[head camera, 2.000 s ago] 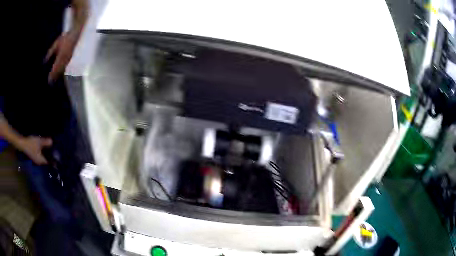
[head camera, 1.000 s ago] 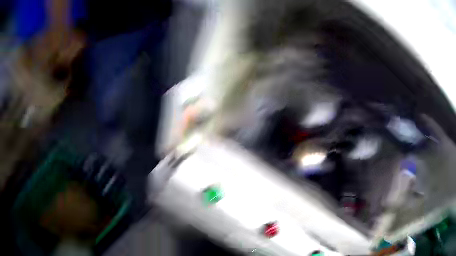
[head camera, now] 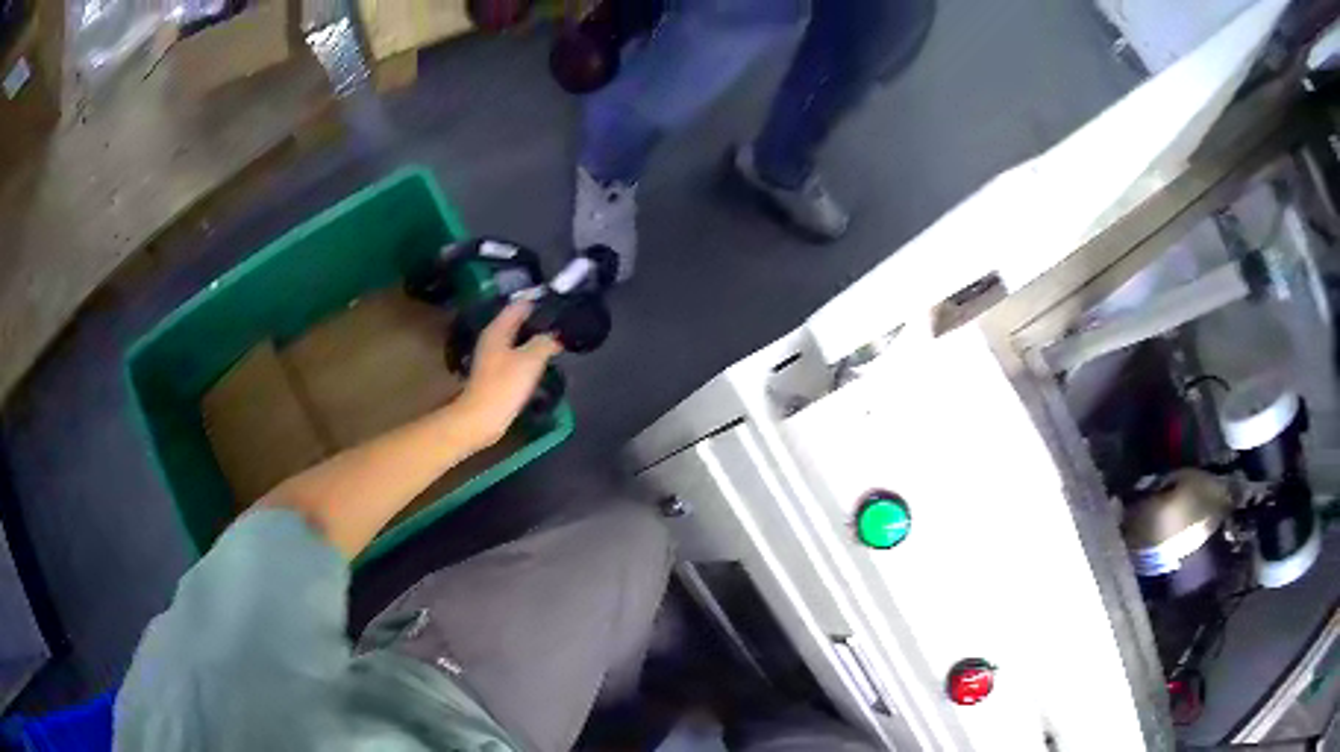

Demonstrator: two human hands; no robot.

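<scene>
My left hand [head camera: 507, 370] reaches from the lower left over the green bin [head camera: 279, 265]. Its fingers are closed on black headphones [head camera: 576, 312] at the bin's right wall. More black headphone parts [head camera: 485, 268] lie against them; where one headset ends and another starts is hard to tell. Brown cardboard [head camera: 353, 367] lines the bin. My right hand is not in view. The test chamber [head camera: 941, 441] stands open at the right, with a white-ringed black cylinder [head camera: 1281, 507] and a copper-banded cylinder [head camera: 1176, 514] inside.
A green button [head camera: 883, 519] and a red button [head camera: 971, 680] are on the chamber's front panel. Another person's legs [head camera: 691, 88] and shoes stand beyond the bin. Cardboard boxes [head camera: 221, 59] are at the upper left. My own legs [head camera: 544, 617] are below.
The view has swung left and down from the chamber to the bin. My left hand has come into view, on black headphones. The chamber now sits at the right and is still open.
</scene>
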